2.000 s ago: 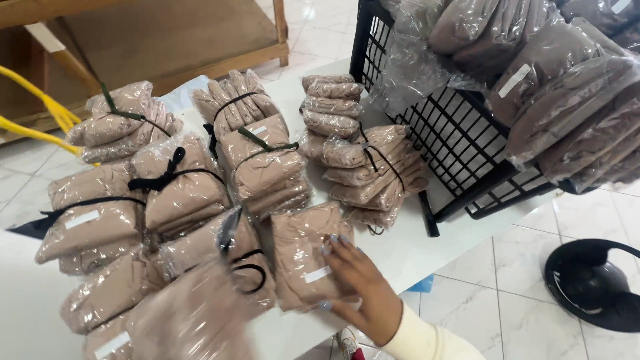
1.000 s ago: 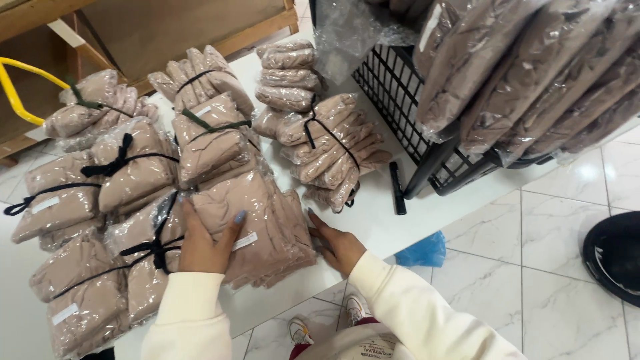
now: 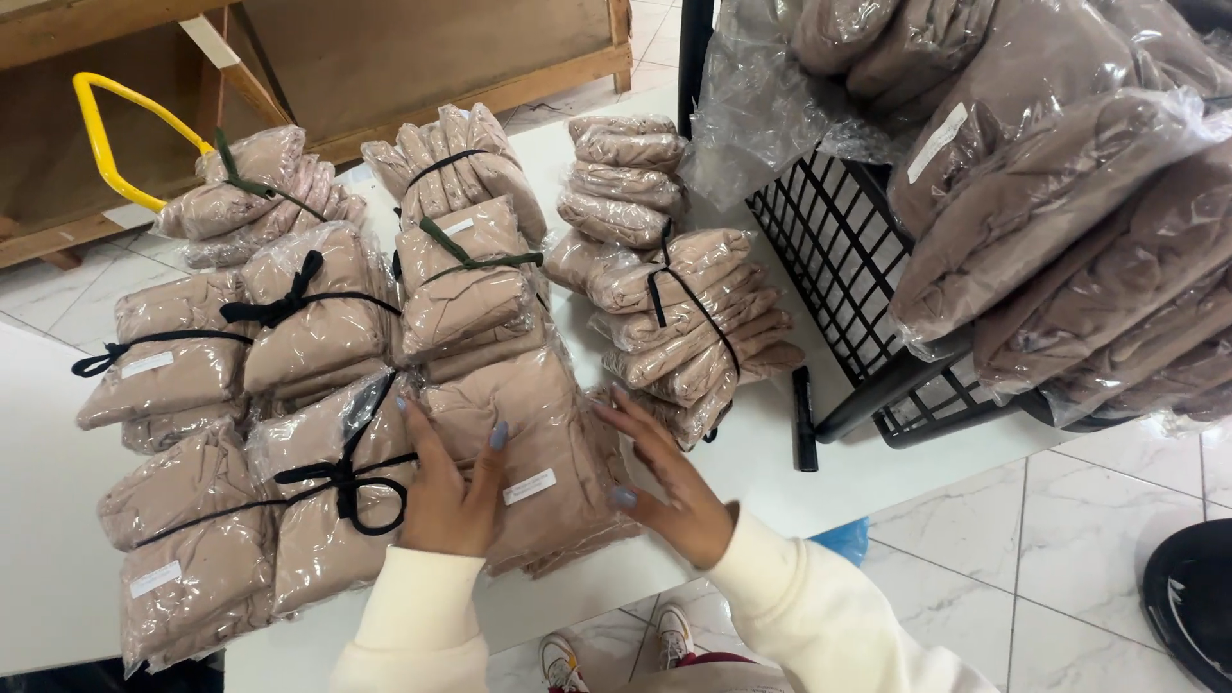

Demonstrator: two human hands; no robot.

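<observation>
Both hands flank an untied stack of beige garments in clear plastic bags (image 3: 549, 433) near the table's front edge. My left hand (image 3: 452, 486) rests on the stack's left side, fingers apart. Against its right side is my right hand (image 3: 664, 481), thumb and fingers spread; neither hand is closed round it. A bundle tied with a black strip in a bow (image 3: 332, 481) touches the stack on the left. Behind and to the left are more tied bundles, one with a dark green strip (image 3: 467, 289). Beyond my right hand lies a bundle tied with a thin black strip (image 3: 688, 318).
A black plastic crate (image 3: 828, 260) at the right holds or supports darker bagged garments (image 3: 1049, 212). A black marker (image 3: 805, 419) lies beside it on the white table (image 3: 770, 510). A yellow tubular handle (image 3: 135, 125) and wooden shelving (image 3: 433, 58) stand behind. A black round object (image 3: 1193, 597) is lower right.
Two seconds ago only my right hand lay clearly on the bagged garment; one second ago both hands were at the stack. Since then they have stayed at its two sides.
</observation>
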